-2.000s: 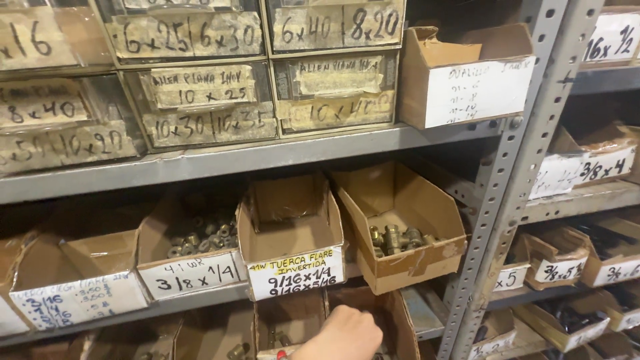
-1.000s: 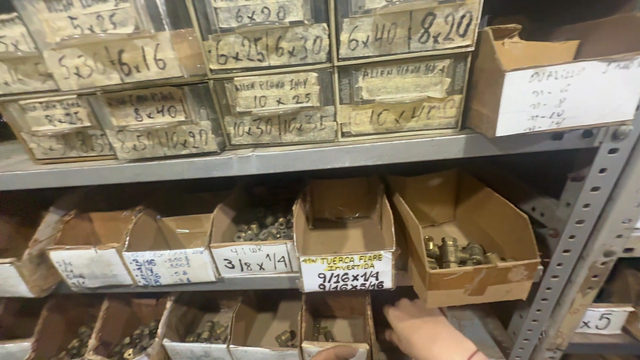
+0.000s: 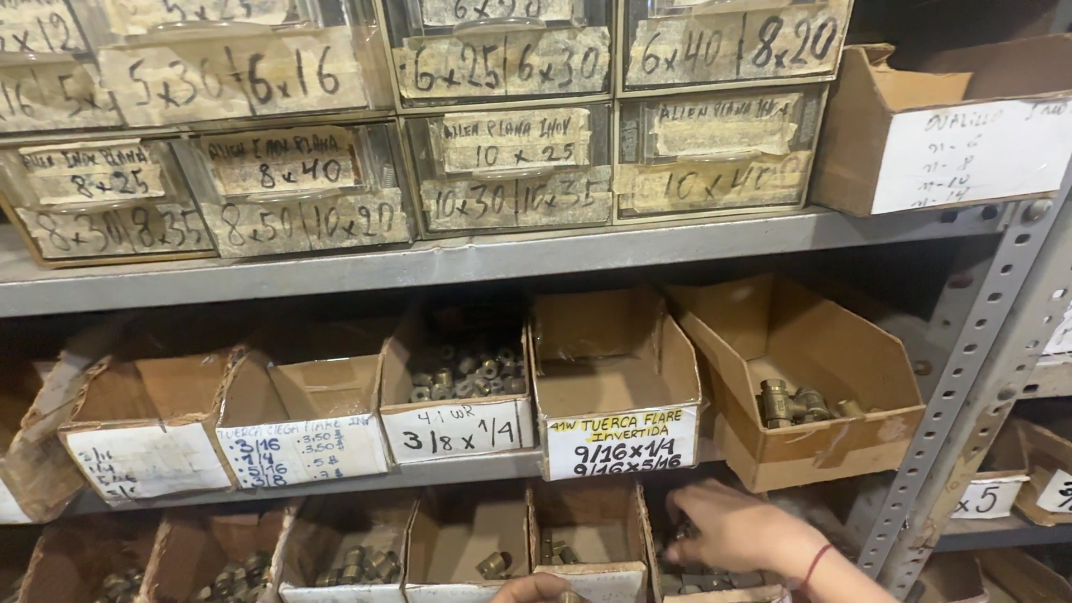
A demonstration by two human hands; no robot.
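My right hand (image 3: 737, 528), with a thin red cord at the wrist, is over a lower-row cardboard bin (image 3: 712, 593), its fingers bent down among metal fittings (image 3: 688, 536); whether it pinches one is hidden. At the bottom edge, only the fingers of my left hand (image 3: 533, 588) show, with a small brass piece (image 3: 571, 596) at the fingertips, in front of a bin with a few brass fittings (image 3: 559, 550). Above my right hand, a wide cardboard bin (image 3: 829, 444) juts out from the shelf, holding several brass fittings (image 3: 777, 402).
A grey metal shelf edge (image 3: 502, 261) crosses above the bins, under labelled clear-fronted drawers (image 3: 511, 167). A perforated metal upright (image 3: 976, 335) stands at right. An open cardboard bin (image 3: 615, 385) with a handwritten label and a bin of small nuts (image 3: 469, 373) sit mid-shelf.
The view has shifted right to left along the shelf. My right hand has gone from in front of the lower bins to over one, and the wide bin shows fewer fittings from this angle.
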